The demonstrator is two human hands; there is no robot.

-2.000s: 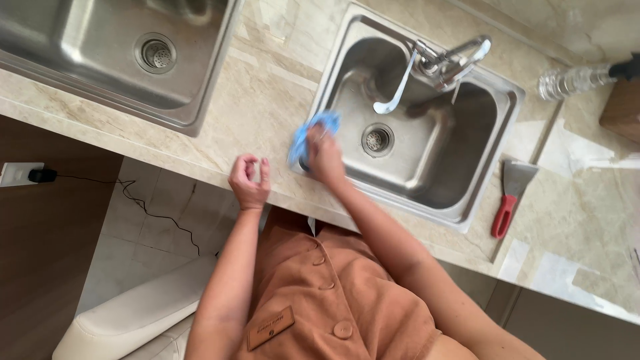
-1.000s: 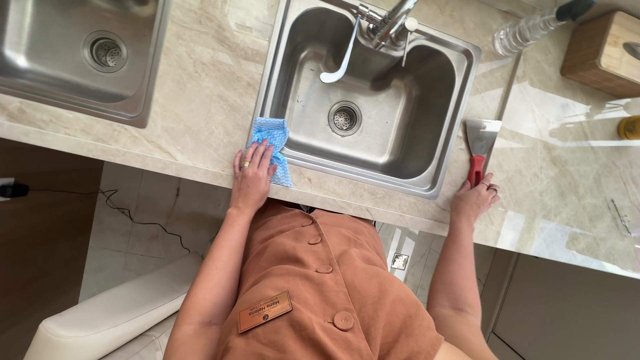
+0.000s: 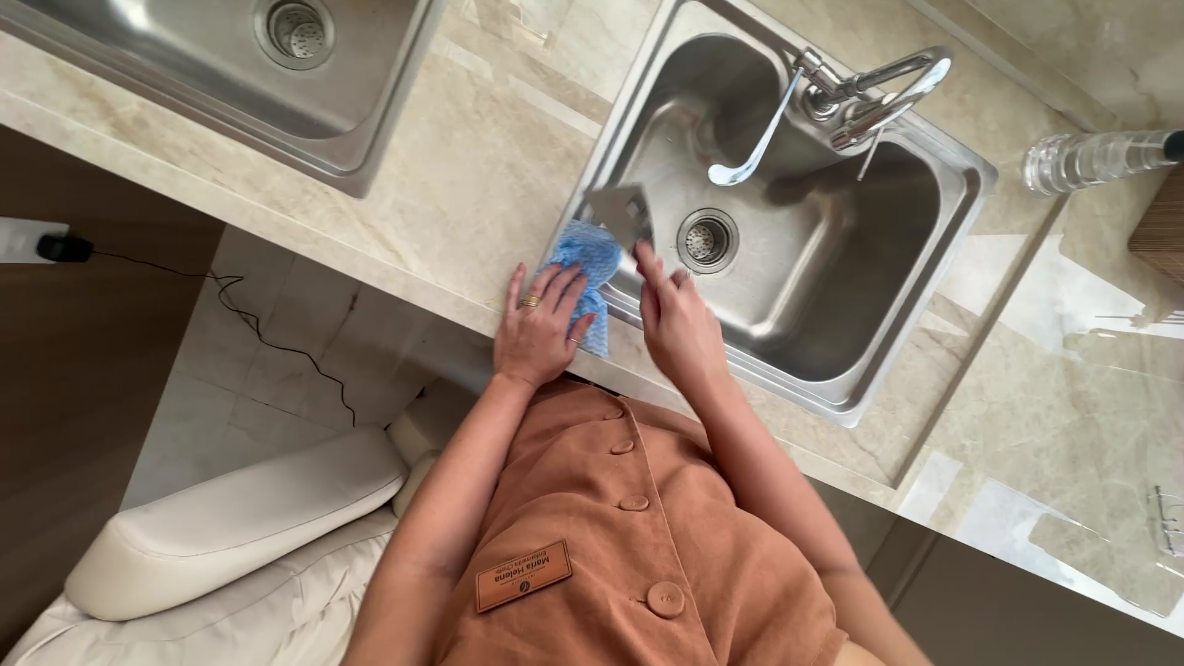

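Note:
My left hand (image 3: pixel 544 324) rests on a blue cloth (image 3: pixel 592 254) at the left front corner of the stainless steel sink (image 3: pixel 837 393); its fingers are spread over the cloth. My right hand (image 3: pixel 680 324) holds a scraper (image 3: pixel 624 211) by its handle, mostly hidden in the fist. The scraper's metal blade is blurred and lies over the sink's left rim, just above the cloth. Whether the blade touches anything, I cannot tell. A chrome faucet (image 3: pixel 897 83) with a long lever (image 3: pixel 758 153) stands at the back of the sink.
A second steel sink (image 3: pixel 370 139) is at the upper left of the stone counter (image 3: pixel 481 166). A clear bottle (image 3: pixel 1091 162) lies or stands at the right. Below the counter are a padded cream chair (image 3: pixel 250 518) and a black cable (image 3: pixel 250 319).
The scraper, at the right of the sink one second ago with my right hand at its handle, is now at the sink's left side in that hand. My left hand stays on the cloth.

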